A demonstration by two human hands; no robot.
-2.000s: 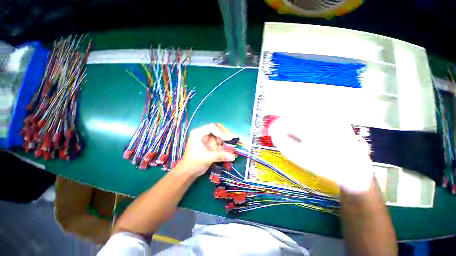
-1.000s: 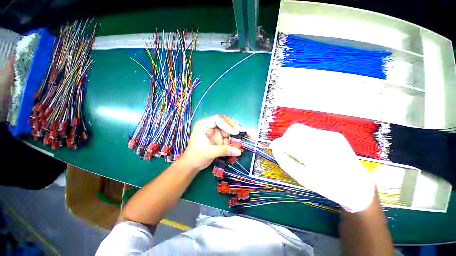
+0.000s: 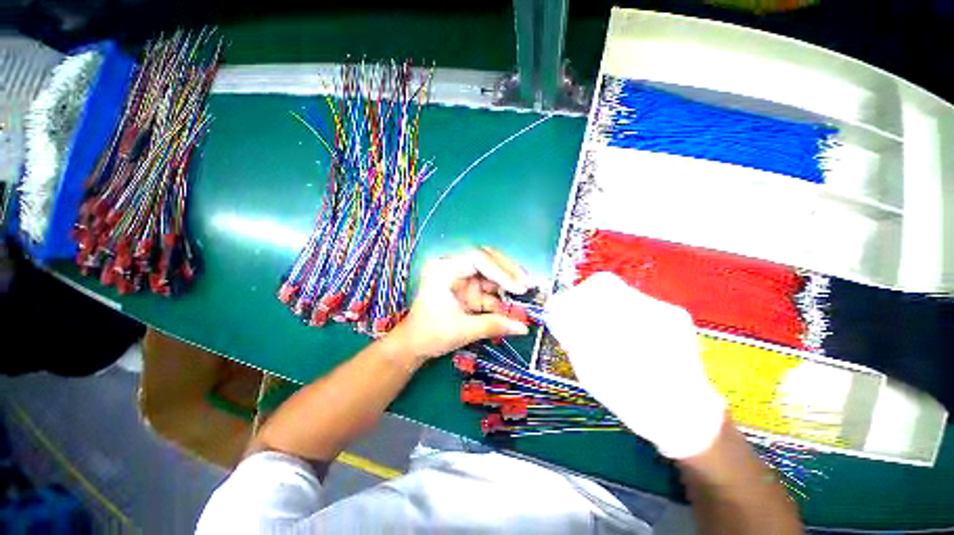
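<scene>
My bare left hand (image 3: 457,303) holds a red connector housing (image 3: 513,311) between thumb and fingers. My right hand (image 3: 638,361), in a white glove, is close against the housing's right side; its fingertips are washed out, and whether they hold a wire cannot be told. A little blue wire shows between the hands. Harnesses with red housings (image 3: 486,395) lie just below, their wires passing under my right hand. The wire tray (image 3: 915,451) holds blue wires (image 3: 722,128), white wires (image 3: 701,196), red wires (image 3: 696,284) and yellow wires (image 3: 769,392); black wires (image 3: 889,326) lie at its right.
Two harness bundles lie on the green bench (image 3: 251,167), one at the left (image 3: 141,199) and one nearer the middle (image 3: 361,225). A blue bin (image 3: 78,157) is far left, a green post (image 3: 541,52) behind, a cardboard box (image 3: 199,392) below the edge. A single white wire curves behind my left hand.
My right hand has moved from over the red and yellow wires leftward to the housing in my left hand. The view has shifted, so the bench items appear further right. My left hand keeps its hold.
</scene>
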